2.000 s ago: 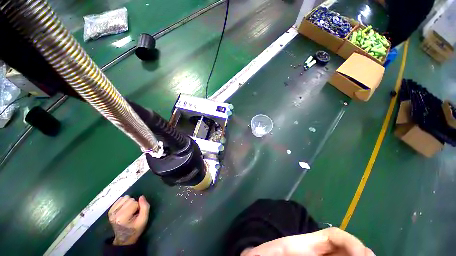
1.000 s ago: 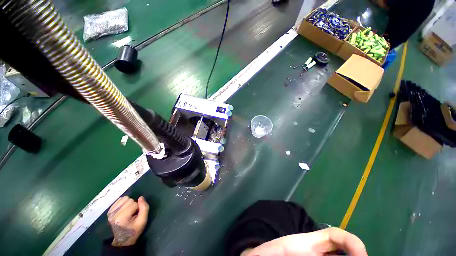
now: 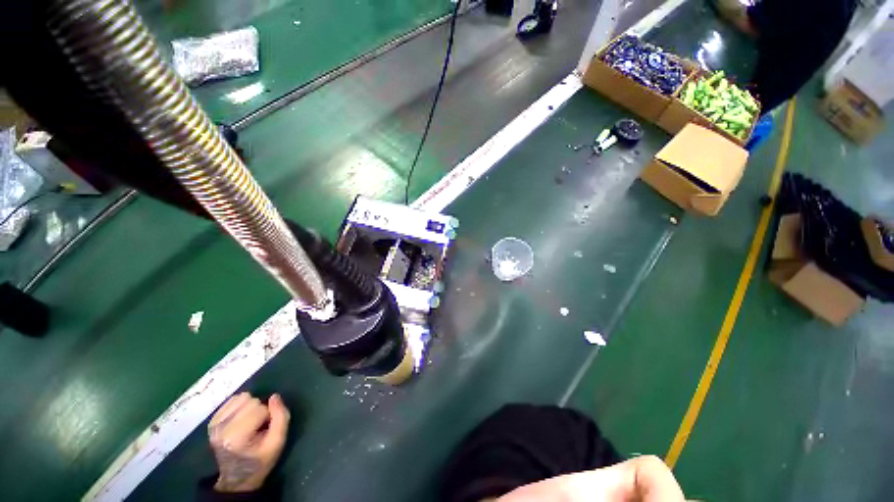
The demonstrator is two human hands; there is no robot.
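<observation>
The electric screwdriver, with a black body and tan nose, hangs large from a ribbed metal hose. Its nose is over the near end of the white screw feeder. Small shiny screws lie scattered on the bench below the nose. My left hand rests on the bench left of them, fingers curled in a fist, with nothing visible in it. My right hand is at the bottom edge, mostly cut off. Its fingertips and anything in it are hidden.
A clear plastic cup stands right of the feeder. A black part lies near an open carton and cartons of blue and green parts. Black cylinder is on the conveyor at far left. Stacked black trays are right. A person is top right.
The black cylinders on the conveyor have moved down and left. Black items have come into view at the top. The view has shifted slightly. My left hand stays curled; my right hand sits slightly lower in view.
</observation>
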